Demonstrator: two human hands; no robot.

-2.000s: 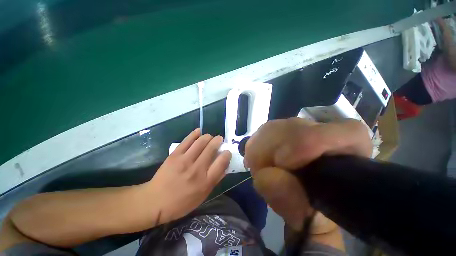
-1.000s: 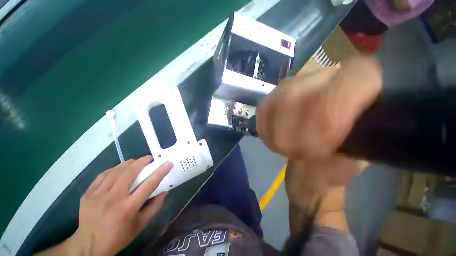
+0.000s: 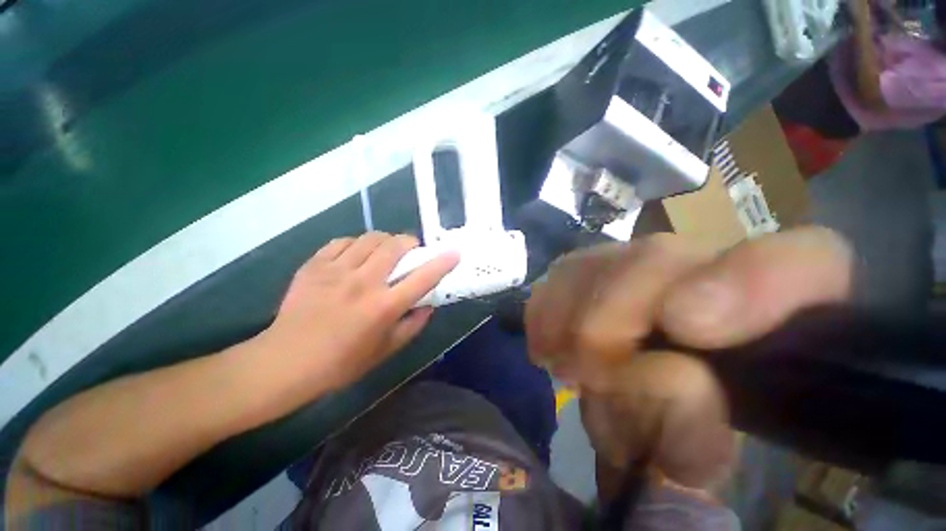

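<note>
The white plastic housing lies on the dark ledge, its loop handle pointing up toward the belt rail. My left hand holds the barrel's left end, fingers on top. My right hand is large and blurred, closed around the black electric screwdriver. The driver's dark nose is just right of the barrel's lower right end; whether it touches is unclear. A thin white lead sticks up left of the handle. The black-and-white screw feeder stands right of the housing, its metal pick-up point facing me.
The green belt runs behind a pale rail. A carton with white parts is right of the feeder. More white parts lie at the upper right, beside another person in pink.
Since one second ago, my right hand and the driver have moved from the feeder's pick-up point to beside the housing's right end. The view has shifted; my left hand still holds the housing.
</note>
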